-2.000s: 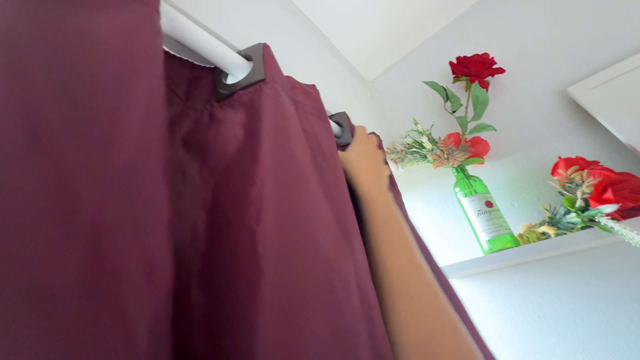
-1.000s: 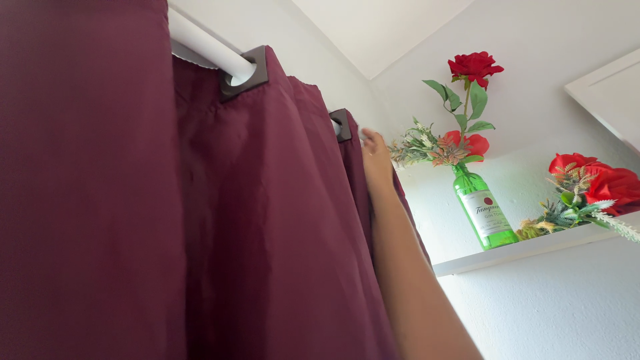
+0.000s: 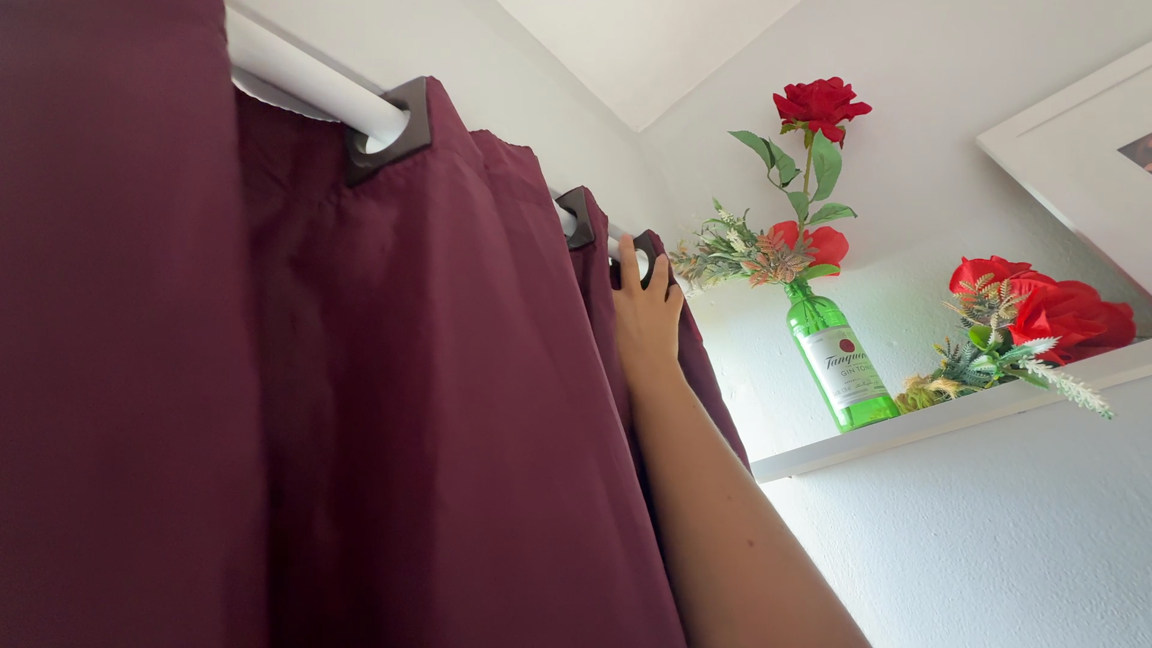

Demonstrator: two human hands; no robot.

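A dark purple curtain (image 3: 504,387) hangs in folds from a white rod (image 3: 310,72) that runs through its square dark grommets, the nearest grommet (image 3: 417,117) being the largest in view. Farther along is a middle grommet (image 3: 580,216). My right hand (image 3: 650,315) is raised at the far grommet (image 3: 645,256), its back toward me and its fingers spread against the curtain's top edge. The thumb is hidden, so whether fabric is pinched cannot be told. My left hand is out of view.
Right of the curtain, a white wall shelf (image 3: 954,418) holds a green glass bottle (image 3: 837,360) with artificial flowers and a red flower arrangement (image 3: 1062,315). A white picture frame (image 3: 1071,171) is above at the right.
My right hand was at the middle grommet, then came away from it to the right. Now it is at the far grommet, which shows beside its fingers.
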